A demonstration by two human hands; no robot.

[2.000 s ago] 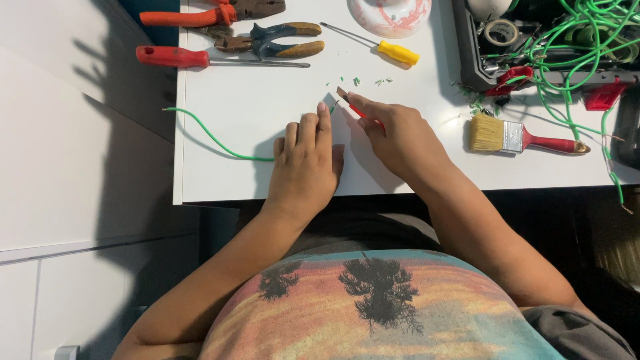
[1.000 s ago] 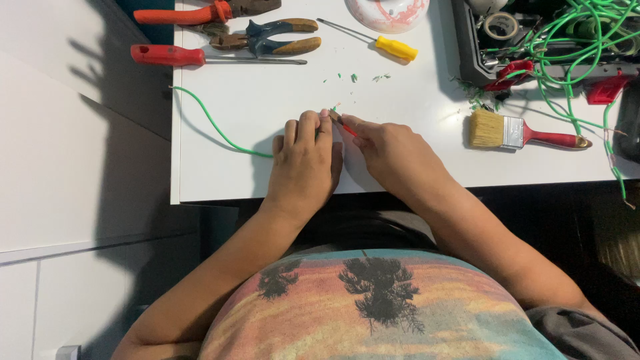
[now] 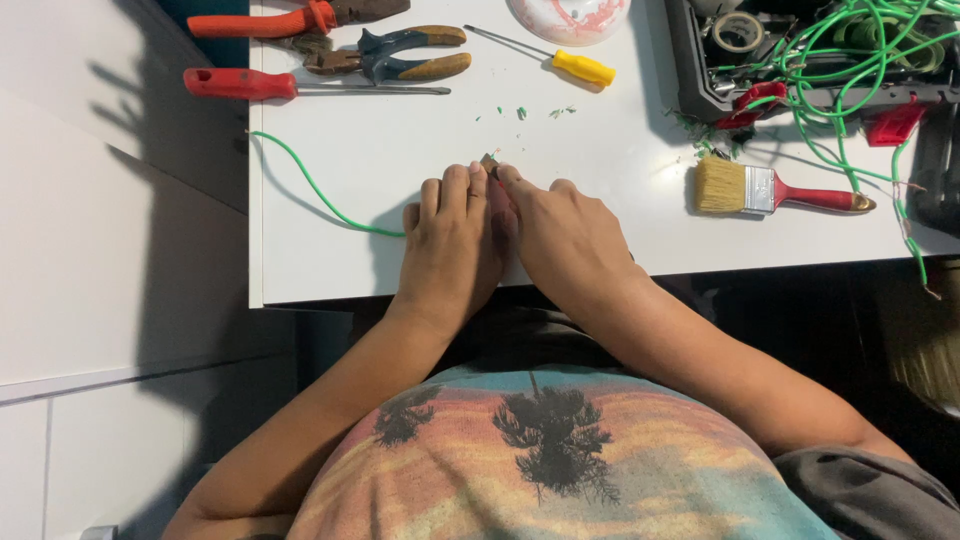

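My left hand (image 3: 454, 232) presses a green insulated wire (image 3: 315, 187) against the white tabletop (image 3: 322, 259). The wire curves out to the left from under this hand, and its bare-looking end lies at the table's left edge. My right hand (image 3: 566, 225) is closed on a knife with a red handle, mostly hidden in the fingers. Its short brownish blade (image 3: 490, 163) lies at my left fingertips, over the wire's other end, where a little copper shows. Small green insulation scraps (image 3: 522, 113) are scattered just beyond the hands.
Red-handled pliers (image 3: 262, 21), blue-and-brown pliers (image 3: 416, 54) and a red screwdriver (image 3: 251, 84) lie at upper left. Beyond my hands are a yellow screwdriver (image 3: 585, 68) and a white round object (image 3: 571, 16). At right are a paintbrush (image 3: 757, 187) and a black toolbox (image 3: 694, 82) with tangled green wire (image 3: 840, 97).
My right hand has moved the blade closer to my left fingertips, onto the wire's end. Two seconds ago the blade pointed up, a little apart from it. My left hand has stayed in about the same place.
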